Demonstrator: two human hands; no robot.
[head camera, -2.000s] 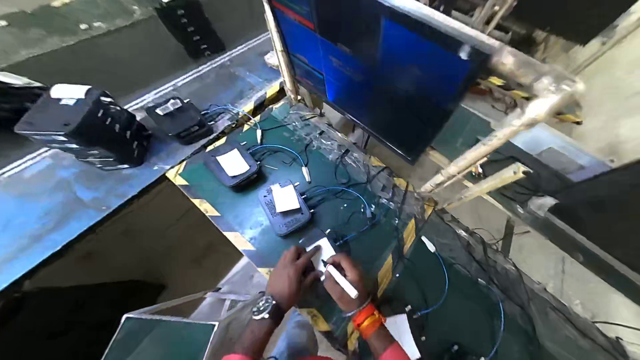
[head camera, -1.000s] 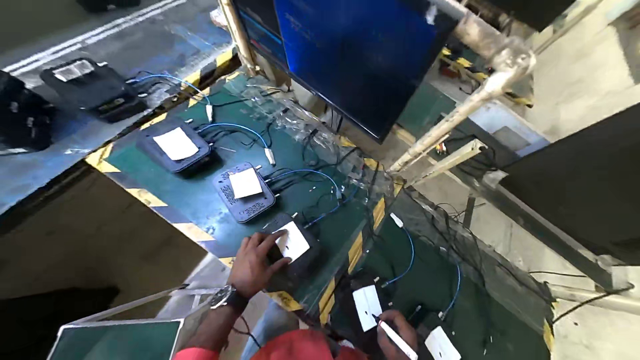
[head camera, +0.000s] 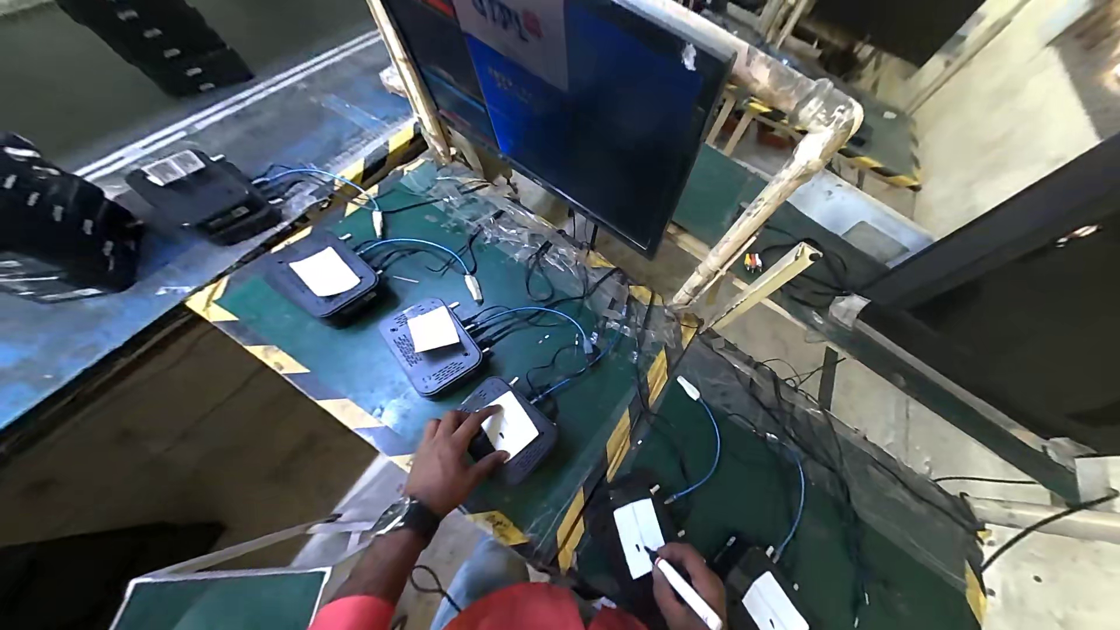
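My left hand (head camera: 451, 459), with a wristwatch, rests on a black set-top box (head camera: 532, 451), thumb and fingers at the edges of the white paper (head camera: 510, 425) on its top. My right hand (head camera: 691, 588) holds a white marker pen (head camera: 687, 593), its dark tip at a white paper (head camera: 639, 535) on another black box (head camera: 604, 516). Just right of that hand, a further black box carries a white paper (head camera: 773, 604). Two more boxes, a black one (head camera: 350, 302) and a dark blue-grey one (head camera: 433, 378), lie to the upper left with papers on top and cables plugged in.
Blue and black cables (head camera: 577, 324) run across the green table (head camera: 350, 372), which has striped tape edges. A monitor (head camera: 604, 114) stands behind on a pale frame (head camera: 770, 201). Stacked black boxes (head camera: 61, 227) and a black device (head camera: 206, 199) sit on the blue bench at left.
My right hand with the pen has moved from beside my left hand to a paper on the right. My left hand has moved onto the top of the nearest box. The view has shifted.
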